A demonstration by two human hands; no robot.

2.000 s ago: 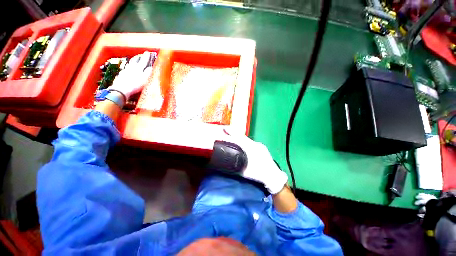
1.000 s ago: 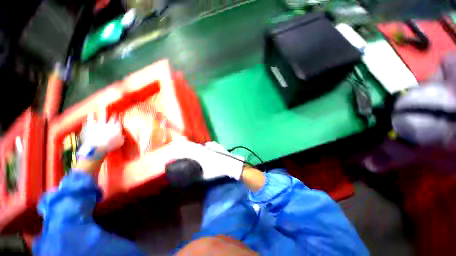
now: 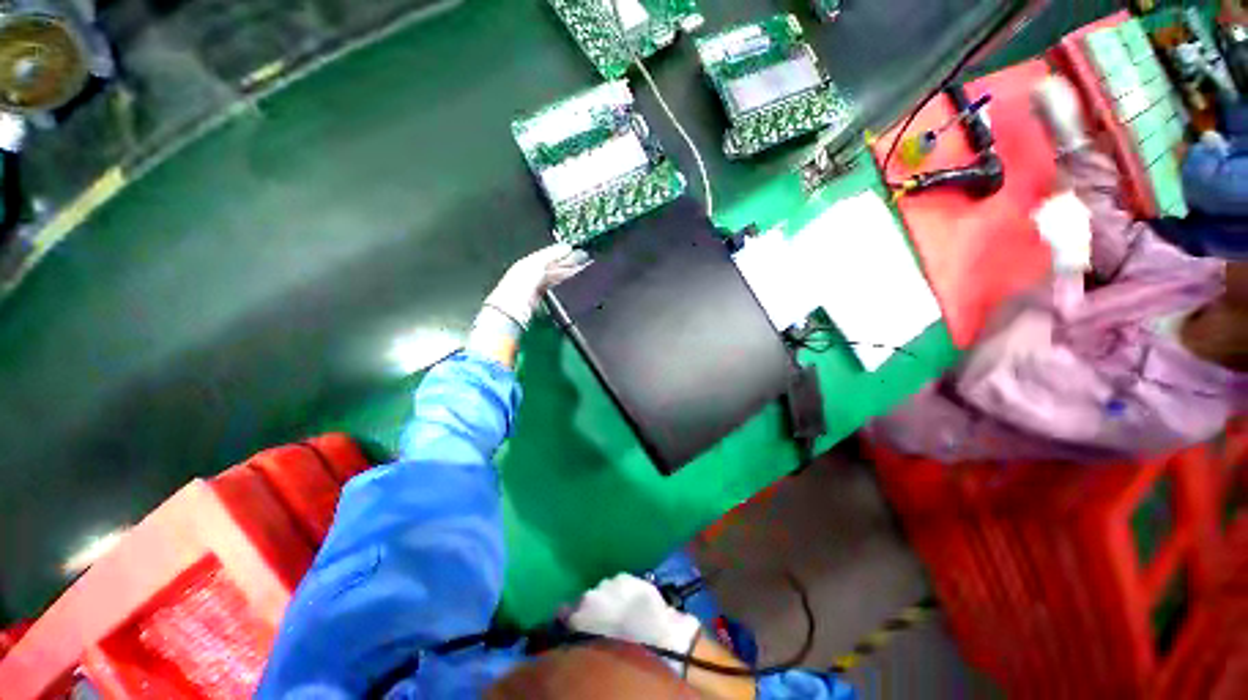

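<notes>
My gloved left hand (image 3: 527,290) reaches forward, its fingertips at the back-left corner of the black box (image 3: 678,335), beside the lower edge of a green circuit board (image 3: 595,164). Whether the fingers grip the board cannot be told. My gloved right hand (image 3: 632,611) is low, close to my body, with its fingers bent. A small dark part shows at its fingertips and a black cable loops around it; the scanner is not clearly visible. Two more green boards, one at the top (image 3: 623,30) and one further right (image 3: 769,89), lie on the dark green belt.
A red foam tray (image 3: 219,547) stands at lower left. White sheets (image 3: 869,280) and a black adapter (image 3: 805,408) lie right of the box. A person in pink-purple clothing (image 3: 1095,356) works at right, near a red surface (image 3: 958,246) and stacked red trays (image 3: 1054,547).
The view has turned right and forward. My left hand has left the red tray and moved to the box and board. My right hand has left the tray edge; the scanner no longer shows clearly.
</notes>
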